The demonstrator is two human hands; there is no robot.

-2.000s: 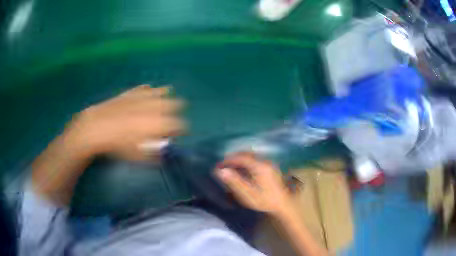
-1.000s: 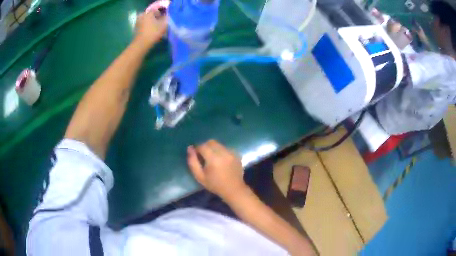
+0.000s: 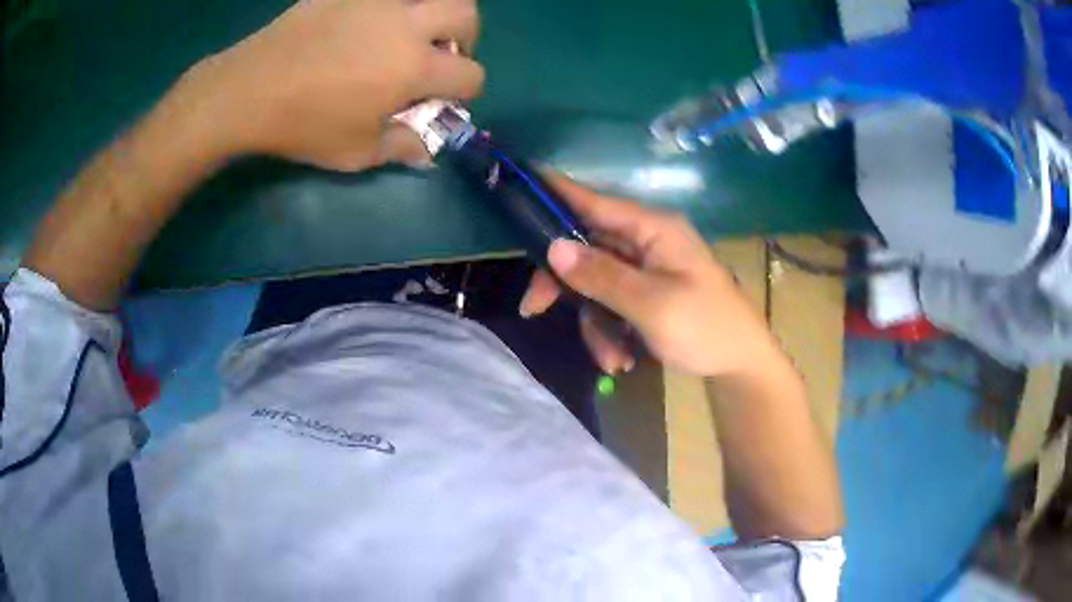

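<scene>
My left hand (image 3: 335, 88) is at the upper left, closed around the head end of an appliance. Only a small whitish, pinkish part of the barrel (image 3: 423, 121) shows at the fingertips. The glossy black appliance handle (image 3: 517, 194) slants down to the right from it. My right hand (image 3: 676, 288) holds the lower end of the handle between thumb and fingers, in front of the belt's edge. A small green tip (image 3: 605, 385) shows just below the right fingers; what it belongs to is hidden. The blue screwdriver (image 3: 917, 59) hangs at the upper right, its metal nose (image 3: 764, 112) pointing left.
The dark-green belt (image 3: 588, 59) runs across the top. The grey-white screw feeder (image 3: 888, 159) is at the right, partly behind the screwdriver. A tan carton (image 3: 699, 447) stands below the belt, behind my right forearm. Red shapes are near the blue floor (image 3: 917, 470).
My left hand has come back from the far belt and now holds the appliance. My right hand has taken hold of its handle. The screwdriver now appears further right, and the view has turned.
</scene>
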